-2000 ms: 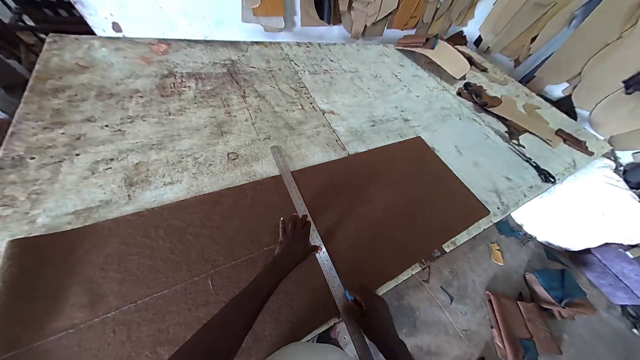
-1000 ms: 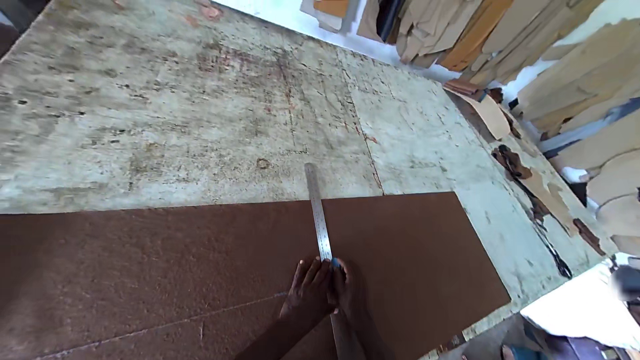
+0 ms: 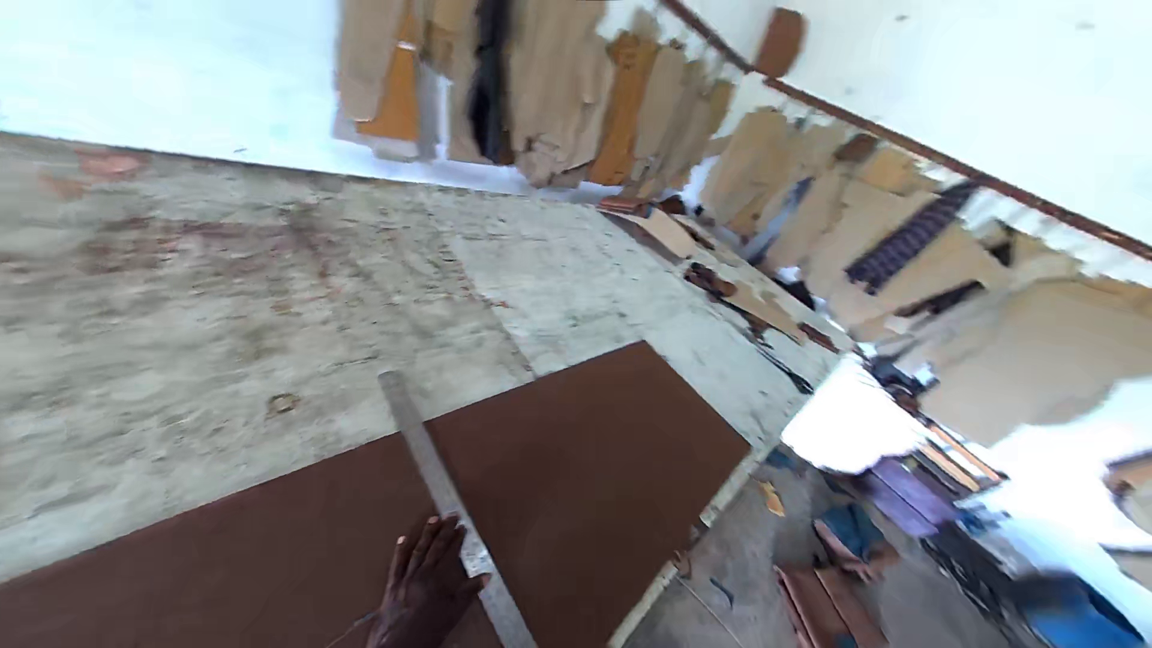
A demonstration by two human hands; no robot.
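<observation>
A long metal ruler lies slantwise across a brown sheet of leather or similar material, its far end reaching past the sheet's edge onto the worn table. My left hand rests flat on the sheet with its fingertips and thumb against the ruler, pressing rather than grasping it. The sheet's right part extends to the table's edge. My right hand is outside the view, and the ruler's near end is cut off by the lower border.
Leather scraps and a dark long-handled tool lie along the table's right side. Patterns and hides hang on the walls. Folded brown pieces lie on the floor at the lower right.
One second ago both hands were together at the ruler; now only my left hand shows, and my right hand has left the view. The view has swung upward and right.
</observation>
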